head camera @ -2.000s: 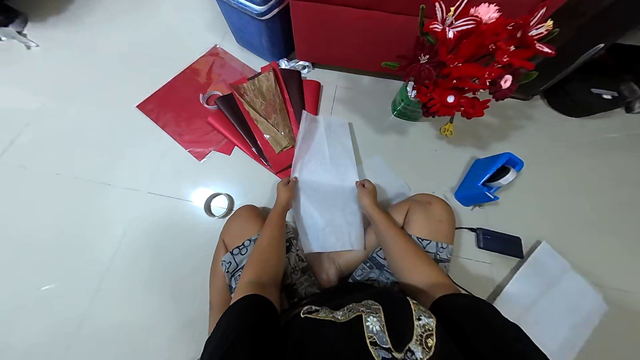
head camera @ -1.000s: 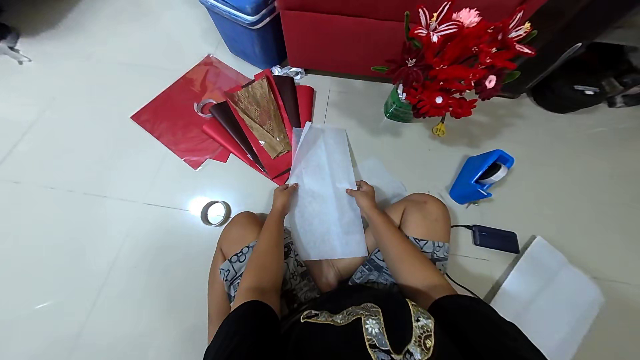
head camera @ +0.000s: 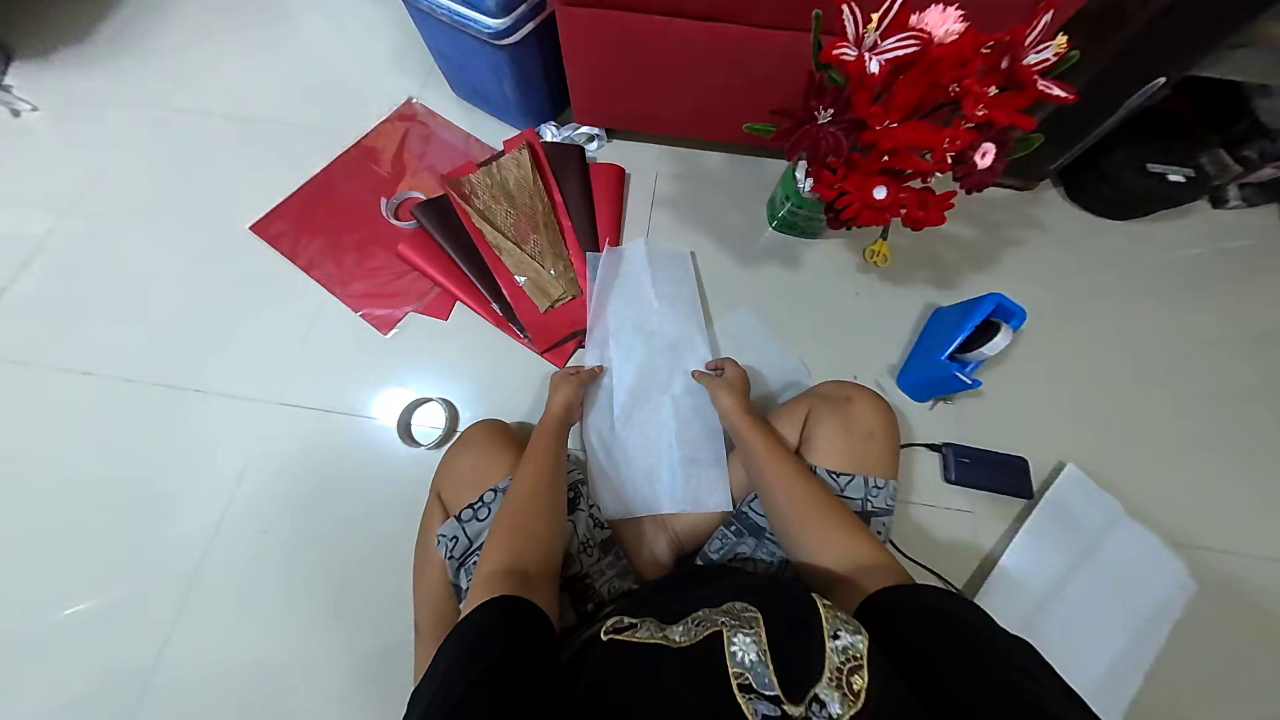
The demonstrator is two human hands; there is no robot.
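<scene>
A folded white sheet of wrapping paper (head camera: 655, 400) lies lengthwise over my crossed legs. My left hand (head camera: 573, 390) grips its left edge, and my right hand (head camera: 727, 386) pinches the right edge at about the same height. Beyond its upper left corner, red and dark wrapping sheets (head camera: 572, 195) are fanned on the floor with brown honeycomb paper (head camera: 515, 225) on top. Another thin white sheet (head camera: 760, 355) lies partly under the held one, beside my right hand.
Clear-wrapped red sheets (head camera: 350, 230) carry a ribbon roll (head camera: 400, 208). A tape roll (head camera: 427, 423) lies left of my knee. Red fuzzy flowers (head camera: 900, 120) stand in a green vase (head camera: 796, 205). A blue tape dispenser (head camera: 950, 350), a power bank (head camera: 987, 471) and more white paper (head camera: 1085, 590) are at right.
Both hands stay on the white sheet's side edges, which remains over my legs. Nothing else has plainly moved.
</scene>
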